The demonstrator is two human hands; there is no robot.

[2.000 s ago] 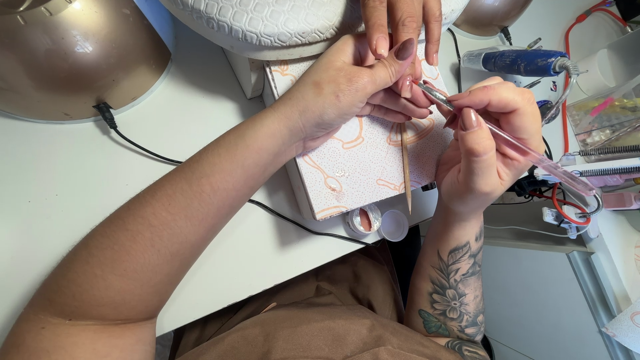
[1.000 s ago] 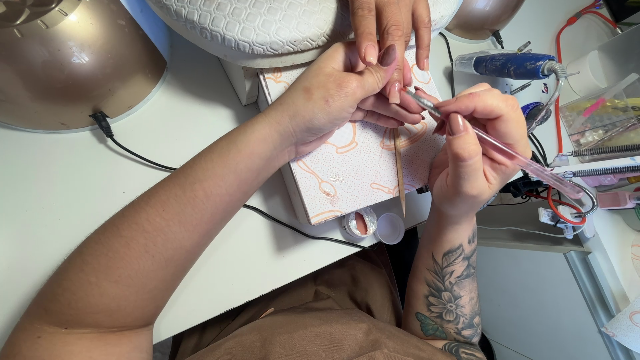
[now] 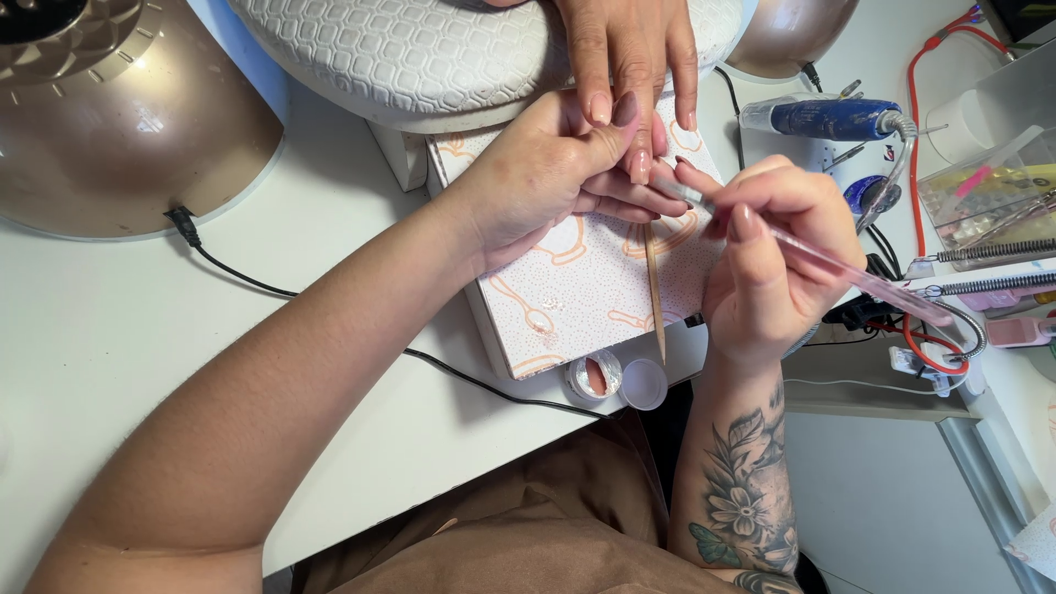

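Note:
My left hand [image 3: 553, 169] holds a finger of another person's hand [image 3: 631, 62], with my thumb on top and my fingers beneath. My right hand [image 3: 775, 239] grips a nail brush with a pink clear handle [image 3: 858, 276]; its tip is close to the held finger's glossy pink nail [image 3: 640, 167]. Below the hands, a wooden cuticle stick [image 3: 655, 289] lies on a patterned paper-covered box [image 3: 569, 280]. By the box's near edge stand an opened jar of pink product [image 3: 595, 376] and its lid [image 3: 643, 384].
A white textured armrest [image 3: 470, 62] stands behind. Gold nail lamps [image 3: 124, 124] are at the far left and back right [image 3: 784, 33], with black cables. A blue nail drill handpiece [image 3: 837, 120], cords and a clear organizer [image 3: 990, 198] are on the right.
The brush in my right hand has shifted slightly at the nail. My left hand keeps its hold on the other person's finger. The jar and the stick have not plainly moved.

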